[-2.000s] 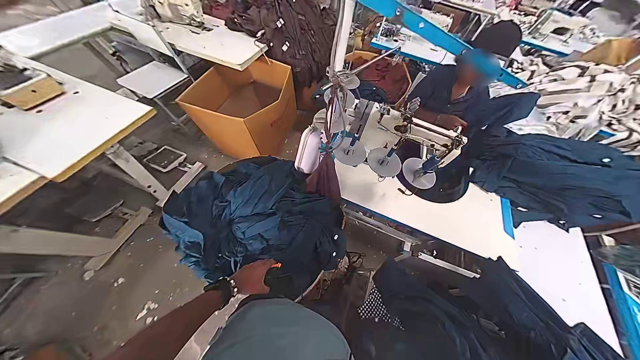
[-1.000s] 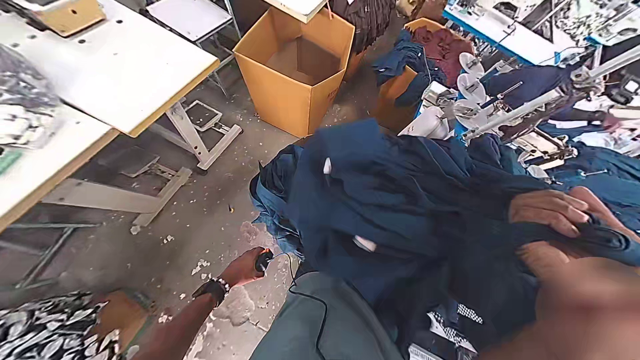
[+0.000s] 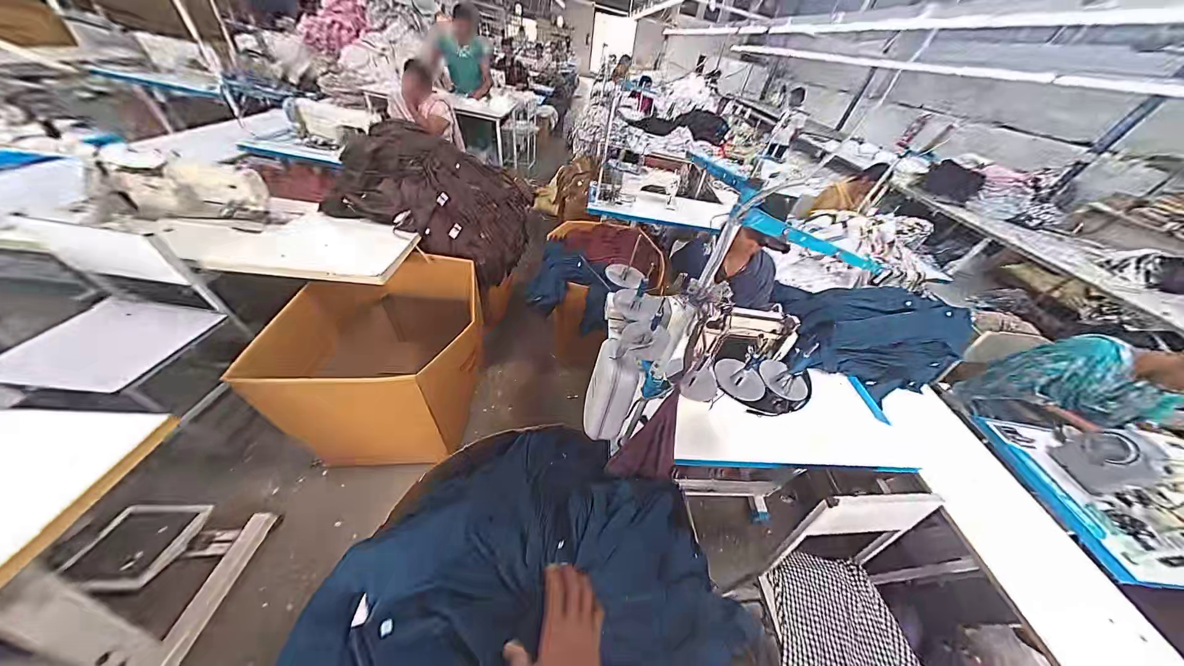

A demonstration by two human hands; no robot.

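Note:
My right hand point(image 3: 566, 615) lies palm down at the bottom middle, its fingers spread a little on a large pile of dark blue garments point(image 3: 518, 518). The cloth under it is bunched, with small white tags at its lower left. The palm is hidden from the camera, and no grip on the cloth shows. Beyond the pile, a maroon cloth point(image 3: 647, 442) hangs down next to the thread cones point(image 3: 638, 319) of a sewing machine point(image 3: 749, 328). My left hand is out of view.
An open orange-brown box point(image 3: 398, 398) stands ahead left of the pile. To the right are a white worktable point(image 3: 786, 430) and a chair with a checked cloth point(image 3: 837, 606). A person point(image 3: 740, 268) sits behind the machine. A white table point(image 3: 74, 481) edges the left side.
My left hand, lower left a second ago with a small dark thing, has gone out of view. My right hand has let go of the dark cloth it held. The view has swung up and right.

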